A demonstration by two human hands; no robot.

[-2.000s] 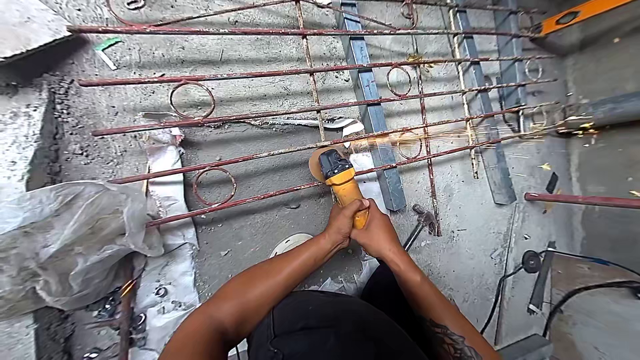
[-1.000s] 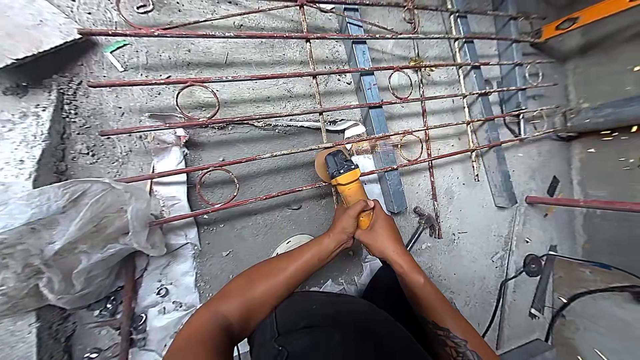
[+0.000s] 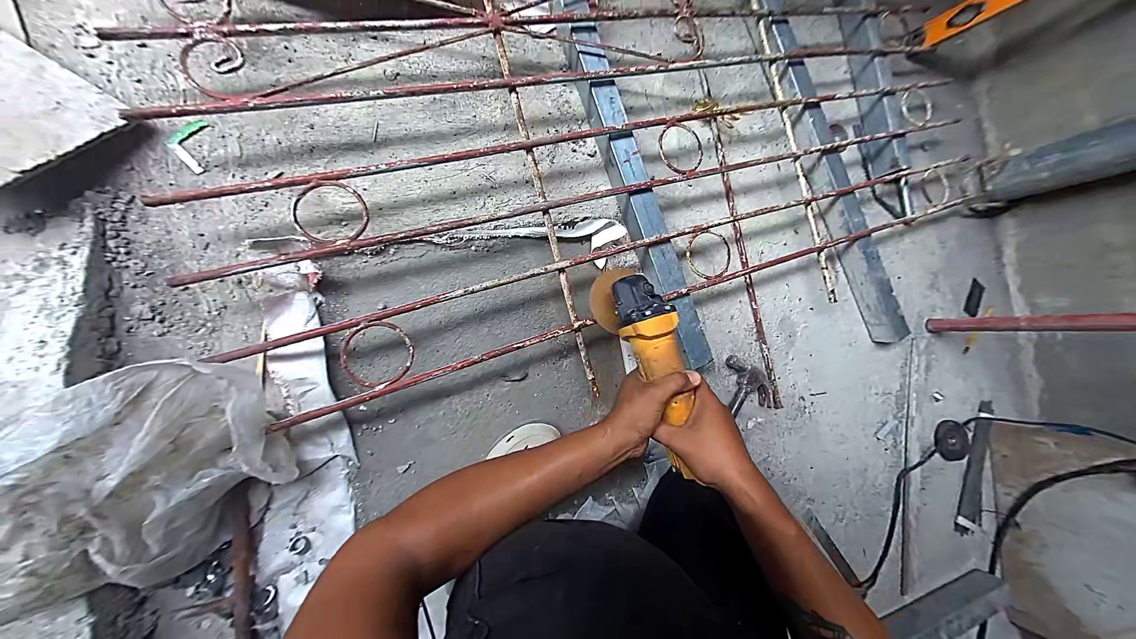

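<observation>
A yellow and black angle grinder (image 3: 658, 346) is held by both my hands over a rusty, red-painted steel grille (image 3: 461, 290). My left hand (image 3: 641, 406) wraps the front of its body, and my right hand (image 3: 706, 433) grips it just behind. The grinder's thin brown disc (image 3: 607, 302) is at the grille's lower bars, near a crossing upright; whether it touches them I cannot tell. Grey steel channel (image 3: 635, 177) lies under the bars beside the disc. A claw hammer (image 3: 750, 377) rests on the floor right of my hands.
Crumpled plastic sheeting (image 3: 133, 470) and a rubble edge are at left. An orange spirit level (image 3: 967, 19) lies at top right. A loose red bar (image 3: 1029, 323) and a black cable (image 3: 901, 497) lie at right. A white shoe (image 3: 524, 438) shows below the grille.
Long sparks flew rightward from the disc two seconds ago; none show there now. Both hands keep hold of the grinder in nearly the same place.
</observation>
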